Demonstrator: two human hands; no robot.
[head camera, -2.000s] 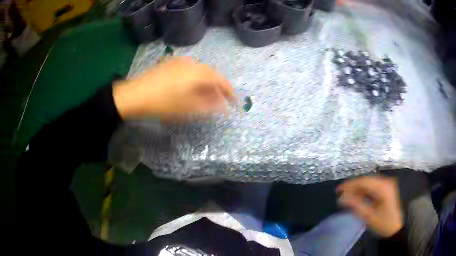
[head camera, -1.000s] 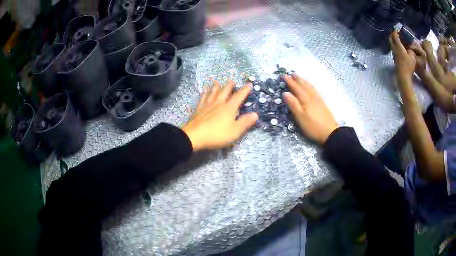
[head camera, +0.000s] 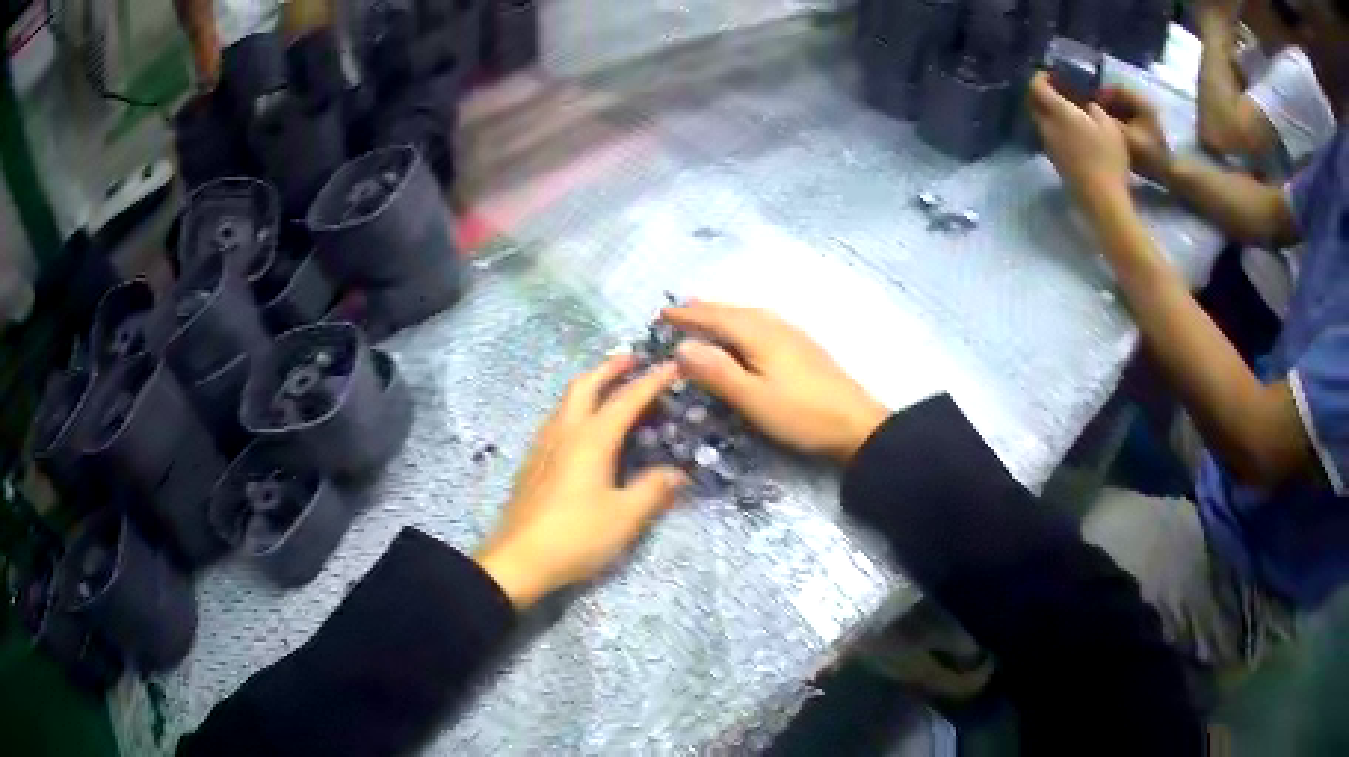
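A loose heap of small dark inserts (head camera: 695, 429) with pale round ends lies on the bubble wrap (head camera: 592, 666) in front of me. My left hand (head camera: 577, 481) rests against the heap's left side, fingers spread. My right hand (head camera: 777, 382) reaches over the heap's upper right side, its fingertips near those of my left hand. Both palms face down and partly hide the heap. Whether any insert is held between the fingers cannot be told, but neither hand is closed round one.
Dark housings (head camera: 303, 392), single and stacked, crowd the left. More stacks (head camera: 969, 74) stand at the back right. A small group of inserts (head camera: 947, 215) lies beyond the heap. A seated person in blue (head camera: 1243, 429) at right holds a dark part. Other hands show at upper left.
The view has swung, so heap and housings sit lower. My hands have come closer together around the heap, the right one now over its top. Two seconds ago they were apart, away from the heap.
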